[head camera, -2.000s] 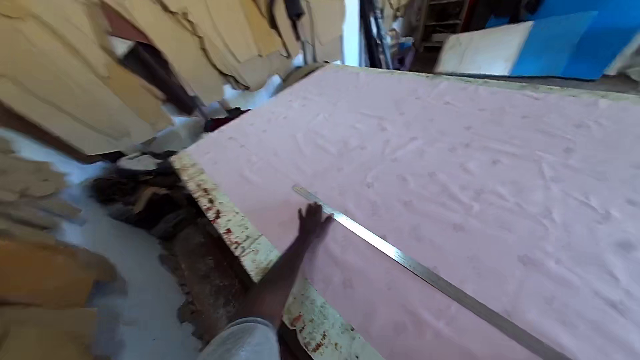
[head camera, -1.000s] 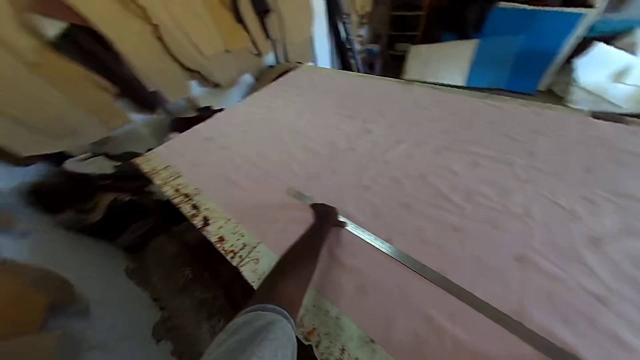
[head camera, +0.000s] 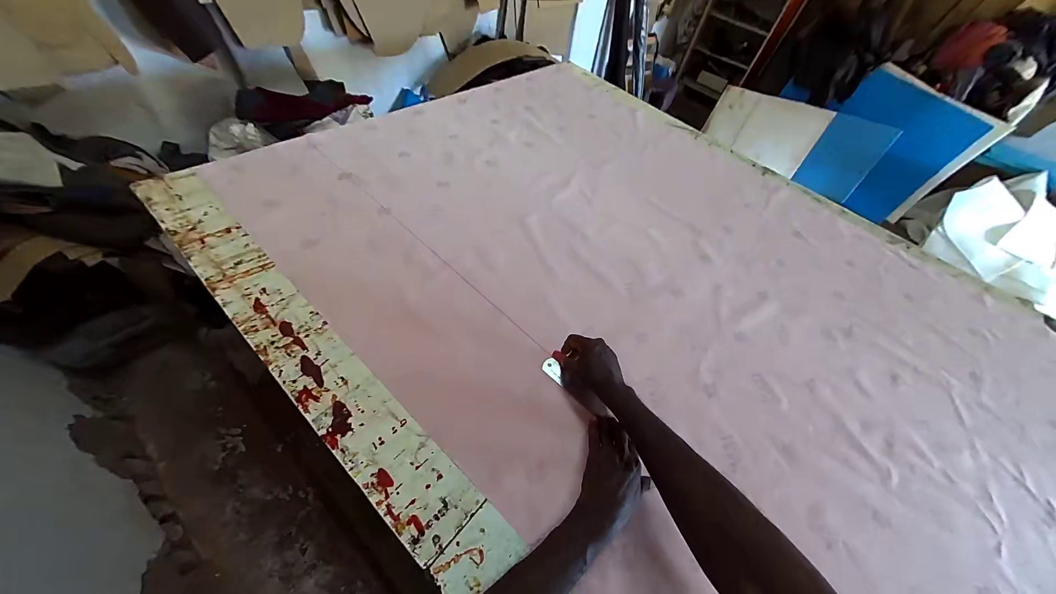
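Pale pink fabric (head camera: 462, 223) with faint marks lies spread over a large table. A thin drawn line (head camera: 462, 276) runs across it from near the far left edge down to my right hand (head camera: 587, 367). That hand is closed on a small red item (head camera: 558, 356), probably a piece of marking chalk, at the line's near end. The rounded end of a metal ruler (head camera: 552, 370) shows just beside it. My left hand (head camera: 612, 454) rests lower down, pressing on the ruler, most of which is hidden under my hands and arms.
The table's stained border (head camera: 305, 371) runs along the left side. Beyond it are dark piled cloths (head camera: 91, 198). Blue and white boards (head camera: 907, 140) lean past the far edge, near white sheet material (head camera: 990, 235). Paper patterns (head camera: 412, 25) hang on the back wall.
My right hand has come into view beside the left one. The ruler lies nearer to me on the fabric, and a drawn line now shows beyond its end. The view has shifted.
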